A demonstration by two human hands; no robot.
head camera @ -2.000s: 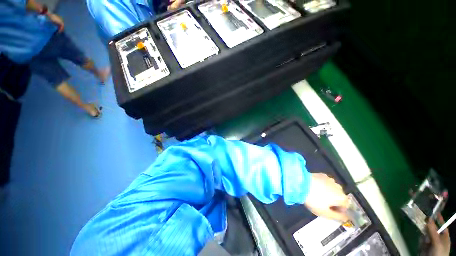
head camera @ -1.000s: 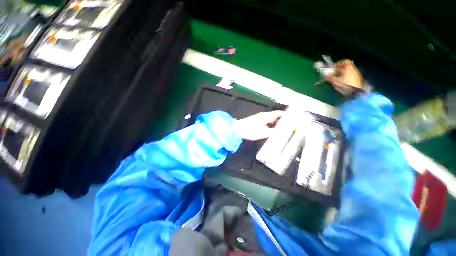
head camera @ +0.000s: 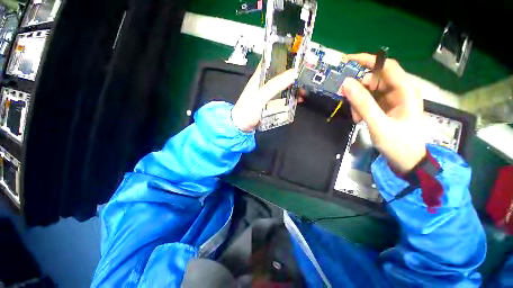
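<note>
My left hand is shut on an open phone mid-frame, held upright and tilted above the tray, with an orange flex part inside it. My right hand holds a blue mainboard with grey shields between thumb and fingers, close beside the frame's right edge. A narrow yellow flex strip hangs below the board. A dark, thin tool end shows at the right fingers. Whether board and frame touch is unclear. The black tray lies beneath; another phone frame sits in it, partly behind my right hand.
Stacked black trays with phone frames stand at left. A small white-silver piece lies above the tray. A clear holder is at upper right, a red pad at the right edge. A thin black cord runs from the dark red wrist strap.
My left hand has lifted a phone frame from the tray area. My right hand has come in from the upper right with the mainboard. The view has shifted.
</note>
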